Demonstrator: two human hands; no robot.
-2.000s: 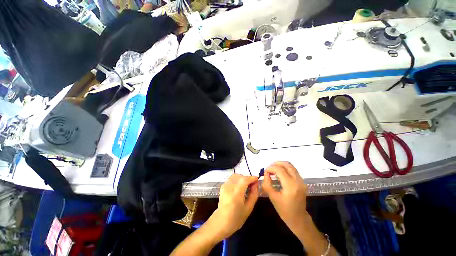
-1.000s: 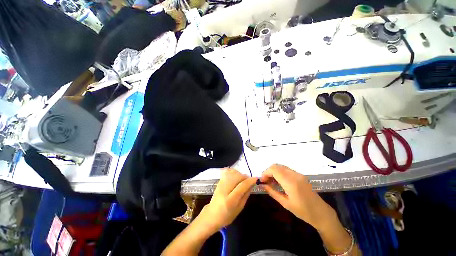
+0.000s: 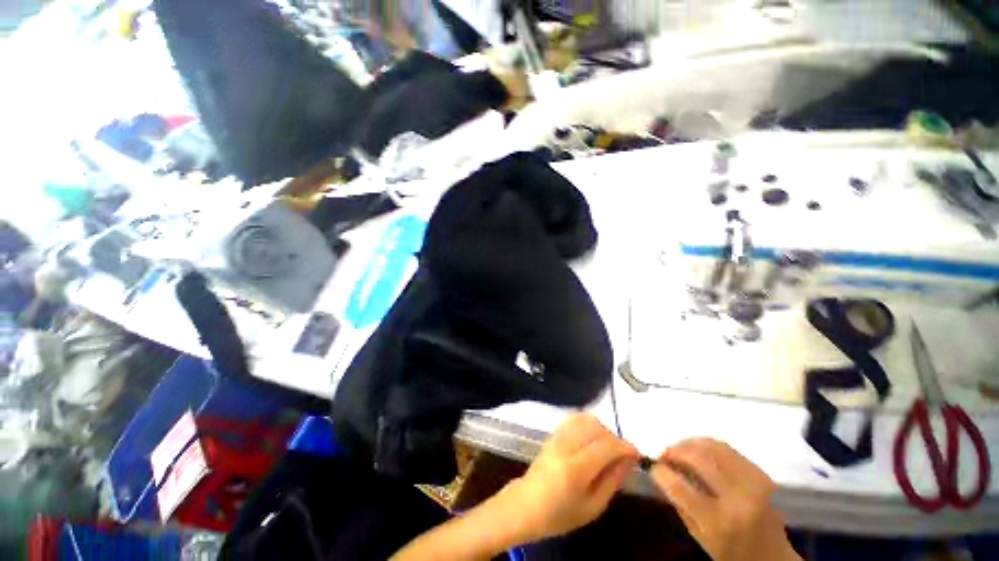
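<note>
A black garment (image 3: 498, 296) with a small white print lies in a heap on the white table, its lower part hanging over the front edge. A thin black drawcord (image 3: 616, 416) runs from it to my fingertips. My left hand (image 3: 581, 466) pinches the cord end at the table's front edge. My right hand (image 3: 712, 488) meets it there, fingertips closed on a tiny black piece (image 3: 645, 464), which looks like tape at the cord end. The fingers partly hide it, and the picture is blurred.
The machine's needle area (image 3: 739, 274) is beyond my right hand. A black tape roll (image 3: 871, 320) with a loose tail and red-handled scissors (image 3: 940, 455) lie at right. A grey machine part (image 3: 268, 258) stands at left. A blue crate (image 3: 164, 422) is below left.
The view has swung left and blurred, so everything sits further right and lower. Both hands stay together at the cord end; the garment keeps its place on the table.
</note>
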